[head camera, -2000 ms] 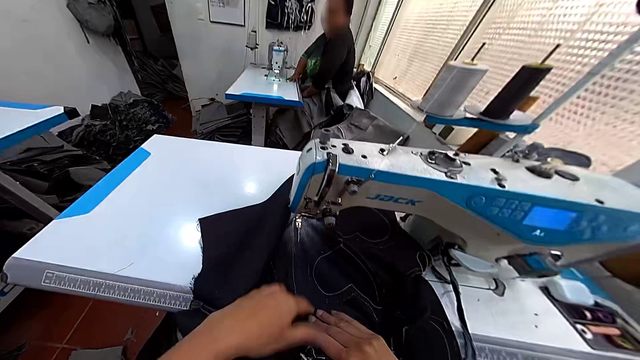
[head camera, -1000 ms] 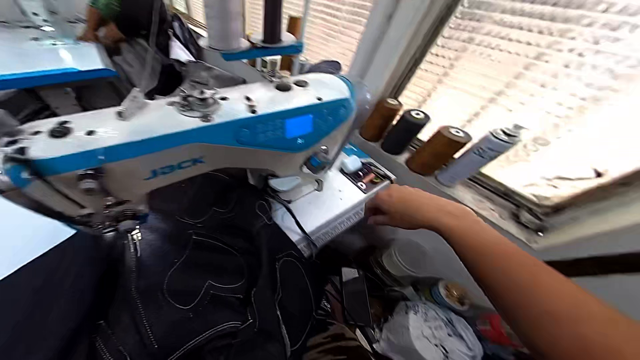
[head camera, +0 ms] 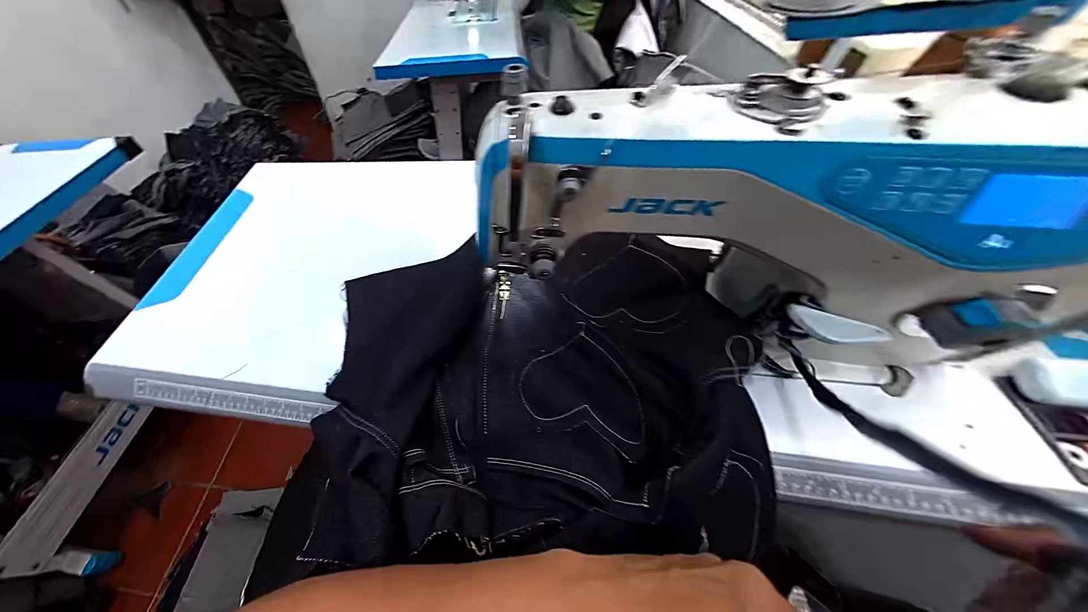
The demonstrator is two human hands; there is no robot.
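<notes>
Black denim garment pieces point(head camera: 586, 382) with pale stitched heart outlines lie on the sewing machine table, their front part hanging over its edge. A metal zipper point(head camera: 489, 357) runs down the cloth from the presser foot point(head camera: 505, 276) of the white and blue Jack sewing machine point(head camera: 646, 191). A bare forearm point(head camera: 527, 586) crosses the bottom edge in front of the cloth; which arm it is, I cannot tell. No left hand can be made out. At the lower right edge a blurred, dark reddish shape, possibly my right hand point(head camera: 1016, 544), is near a dark strap; its grip is unclear.
A ruler strip point(head camera: 225, 399) runs along the front edge of the table. At the right edge is a small tray point(head camera: 1054, 425) with small items. Another sewing table point(head camera: 450, 42) stands behind, a second one point(head camera: 59, 174) at left. Dark cloth heaps point(head camera: 212, 153) lie between them.
Two seconds ago both hands were on the denim; one second ago the right hand was at the tray. Now neither shows there. The view has swung back left.
</notes>
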